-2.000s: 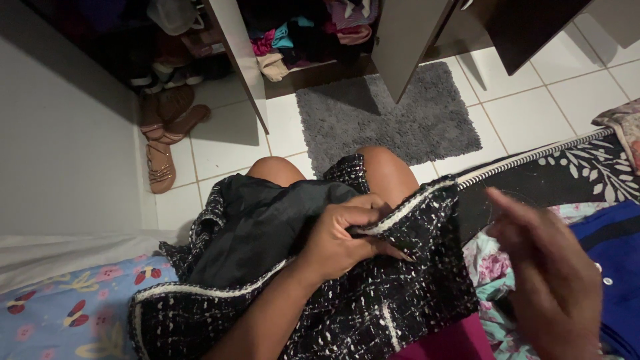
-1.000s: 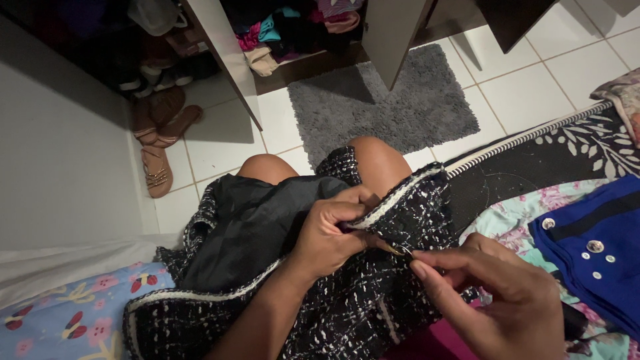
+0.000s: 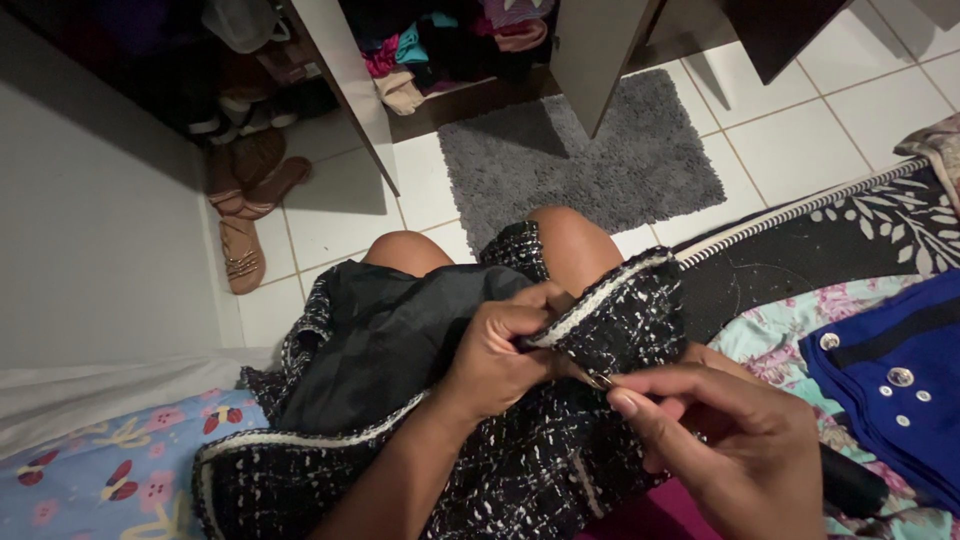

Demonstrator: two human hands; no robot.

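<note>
A black-and-white tweed garment [image 3: 517, 457] with white braided trim and a black lining [image 3: 375, 330] lies across my lap. My left hand [image 3: 502, 360] grips its trimmed edge, with the fingers partly hidden behind the fabric. Close by on the right, my right hand [image 3: 712, 427] pinches a small, thin shiny item [image 3: 602, 381], perhaps a needle, between thumb and forefinger against the tweed. The item's full shape is too small to tell. The tips of both hands nearly meet at that spot.
To the right, a blue garment with buttons [image 3: 892, 382] lies on floral fabric [image 3: 795, 322], near a black cylindrical object [image 3: 851, 480]. Open cabinet doors [image 3: 607, 60], a grey rug [image 3: 585, 157] and brown sandals [image 3: 241, 255] are ahead. Ladybug-print fabric [image 3: 150, 465] is at left.
My right hand, raised and apart from the tweed two seconds ago, has come left and down to the fabric beside my left hand. My left hand keeps its hold on the edge.
</note>
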